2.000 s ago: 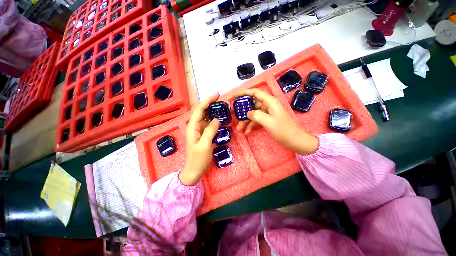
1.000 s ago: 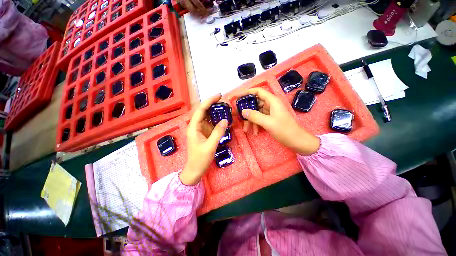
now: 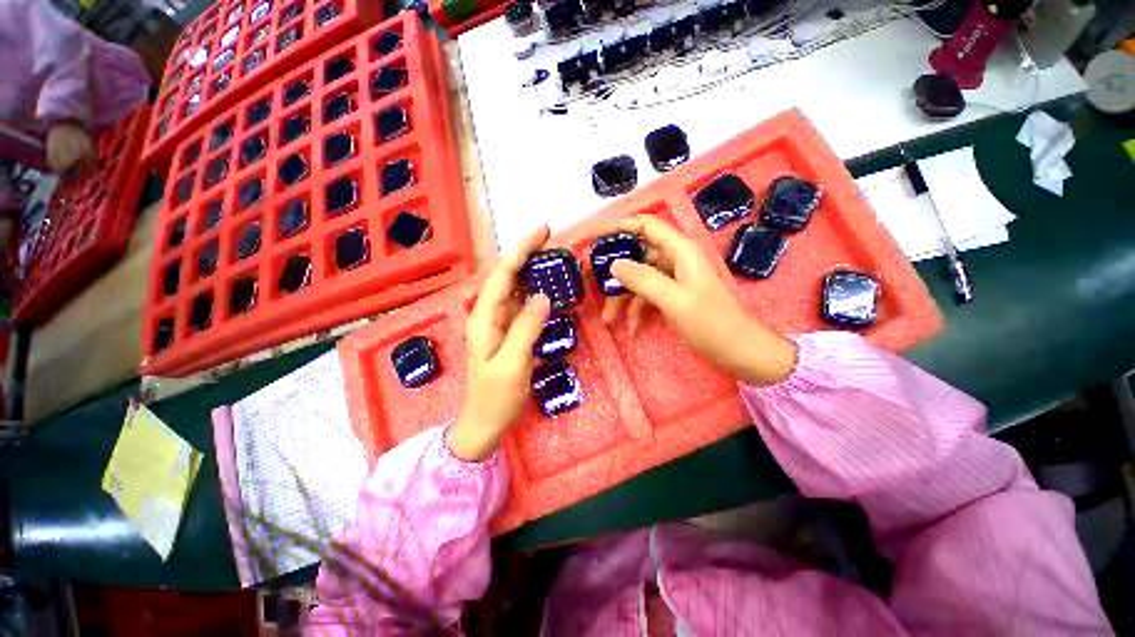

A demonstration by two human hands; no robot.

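My left hand [image 3: 500, 355] holds a watch head [image 3: 553, 278] whose lit screen shows an icon grid. My right hand [image 3: 682, 299] holds another watch head [image 3: 615, 259] beside it, its thumb over part of the screen. Both are above the orange-red work tray [image 3: 629, 373]. Two watch heads [image 3: 556, 388] lie in the tray just below my left hand's watch. One lies in the left recess [image 3: 415, 362]. Several dark ones [image 3: 756, 250] lie in the right recess, with one reflecting white light [image 3: 849, 299].
Gridded foam trays [image 3: 467, 224] filled with watches stand at left. Two watch heads [image 3: 667, 147] lie on the white surface behind. A pen [image 3: 934, 224], record sheet [image 3: 299, 460] and yellow slip [image 3: 151, 479] lie around. Another person's hand [image 3: 70, 148] is at far left.
My right thumb has moved onto the screen of its watch. My left thumb has shifted lower on its watch. Another person's hand has left the back and one has appeared at far left.
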